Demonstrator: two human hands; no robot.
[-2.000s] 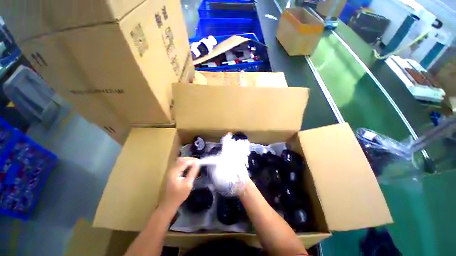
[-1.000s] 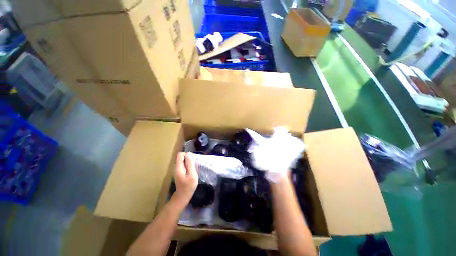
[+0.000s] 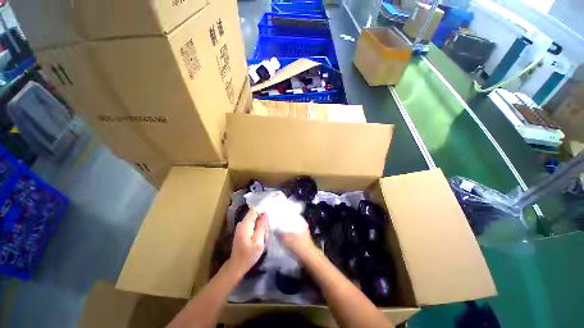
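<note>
An open brown carton (image 3: pixel 307 154) stands in front of me. Glossy black parts (image 3: pixel 358 240) fill its right side, and one more black part lies near its back wall. My left hand (image 3: pixel 251 237) is over the left half of the carton, closed on a whitish plastic bag (image 3: pixel 280 210). My right hand (image 3: pixel 296 237) holds the same bunched bag, close beside my left hand. The bag is blurred, and I cannot tell whether a part is inside it. A whitish liner (image 3: pixel 256 286) shows below the hands.
Tall brown cartons (image 3: pixel 121 83) stand at the back left. Blue crates (image 3: pixel 298 48) are behind the carton. A green-topped conveyor (image 3: pixel 442 106) runs along the right, with a small box (image 3: pixel 382 56) on it. Bagged dark parts (image 3: pixel 483 198) lie at the right. Another blue crate (image 3: pixel 29 221) is at the far left.
My right hand has moved left with its white plastic and now meets my left hand. The long plastic stretch from my left hand is now bunched. The black parts at the right are uncovered.
</note>
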